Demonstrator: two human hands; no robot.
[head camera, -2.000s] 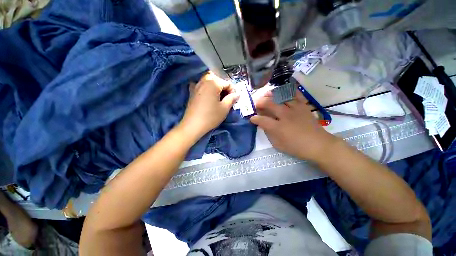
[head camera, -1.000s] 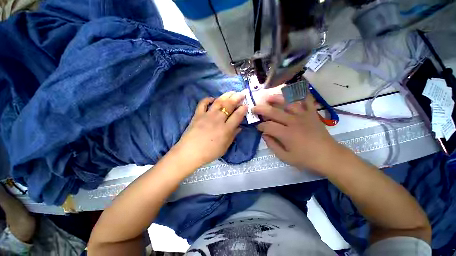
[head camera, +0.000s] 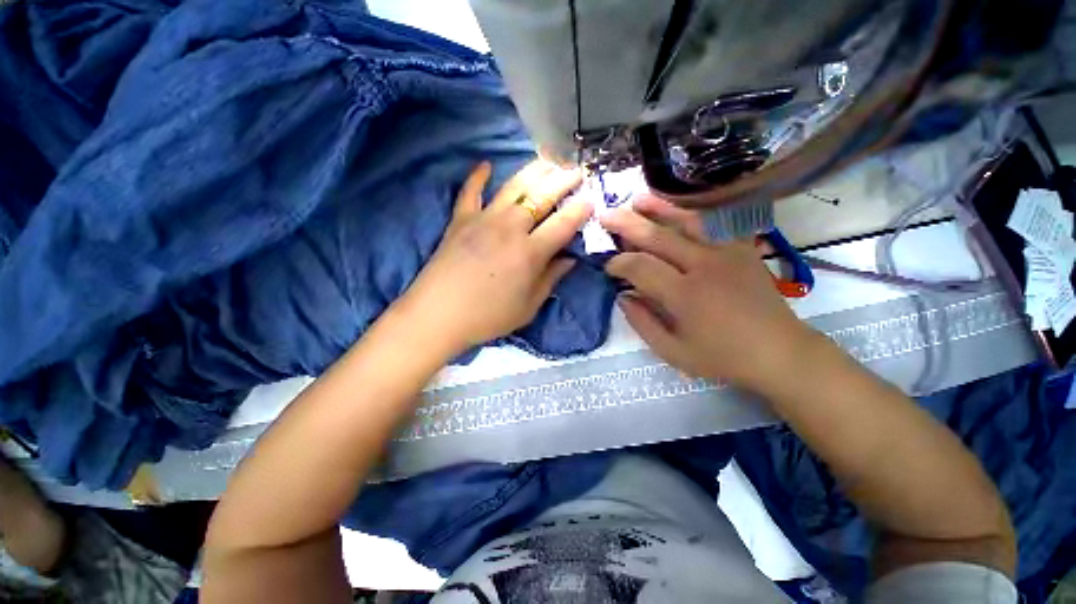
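Observation:
A small white label (head camera: 598, 236) lies on the edge of the blue garment (head camera: 295, 201), under the lit presser foot (head camera: 594, 165). My left hand (head camera: 507, 254), with a ring on one finger, lies flat on the cloth, its fingertips at the label's left side. My right hand (head camera: 696, 283) lies to the right of the label, fingertips at its right side. Both hands have bent, spread fingers pressing down on the work. The needle point is lost in glare. The garment bulk fills the left of the table.
The sewing machine head (head camera: 732, 71) hangs above the hands. Snips (head camera: 793, 269) lie right of my right hand. White slips (head camera: 1044, 254) lie on a dark flat object at far right. A ruler strip (head camera: 531, 401) runs along the front edge. Another person's arm (head camera: 30, 519) shows at lower left.
The label and cloth have moved up toward the needle. My left hand has changed from a pinch at the label to lying flat beside it. The view has shifted closer to the machine head.

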